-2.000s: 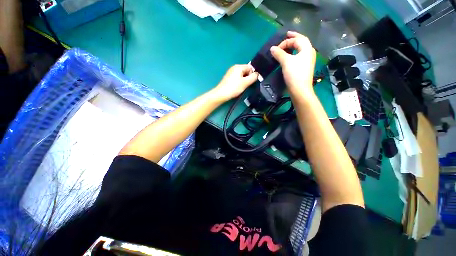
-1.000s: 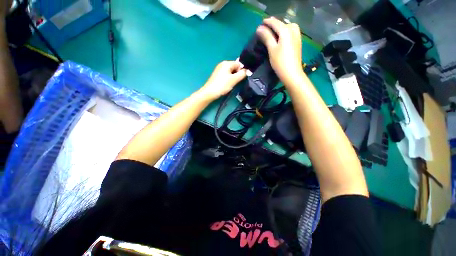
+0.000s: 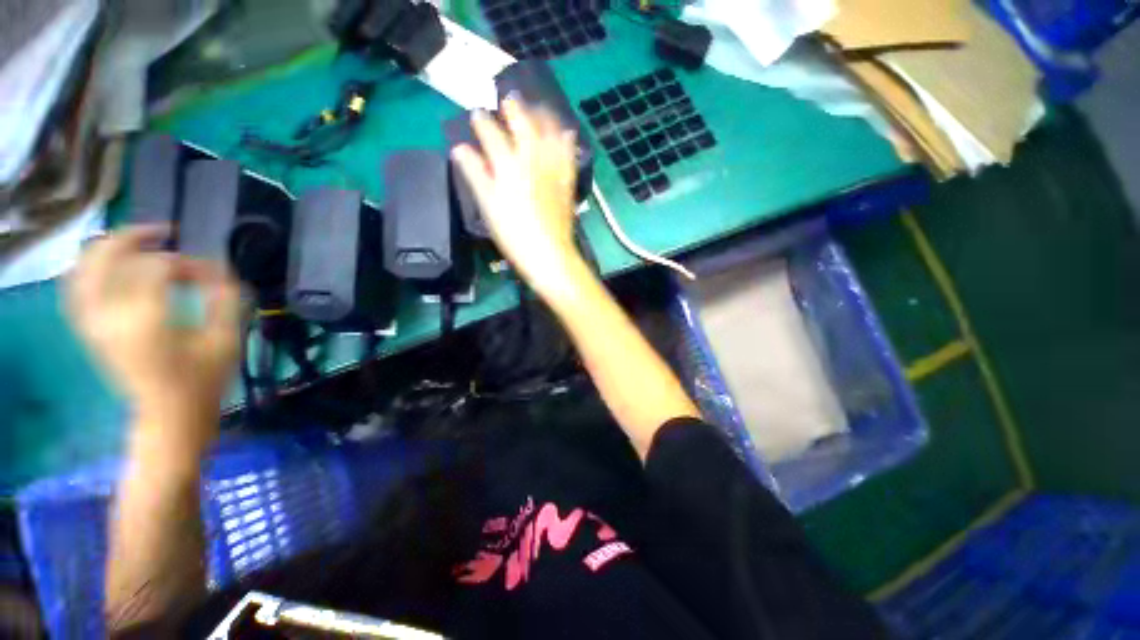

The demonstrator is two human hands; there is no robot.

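Note:
Several dark grey angular corded units stand in a row along the near edge of the green bench (image 3: 775, 188). One unit (image 3: 328, 256) is left of the middle, and another unit (image 3: 418, 215) is to its right. My right hand (image 3: 525, 181) lies over the units at the row's right end, fingers spread. Its palm hides part of them, and I cannot tell if it grips one. My left hand (image 3: 156, 313) is blurred at the left, in front of the leftmost units, its fingers curved apart with nothing visible in them. Cords hang down at the bench edge.
Black square pads (image 3: 648, 131) lie in a grid right of my right hand. Behind are a white power strip (image 3: 469, 63) with black adapters, thin leads (image 3: 328, 119), and cardboard (image 3: 906, 44). A lined blue crate (image 3: 894, 419) is below right; another blue crate (image 3: 269, 500) is below left.
The view has swung right. My hands were together on a dark unit; now they are wide apart, the left at the row's left end and the right over units at its right end.

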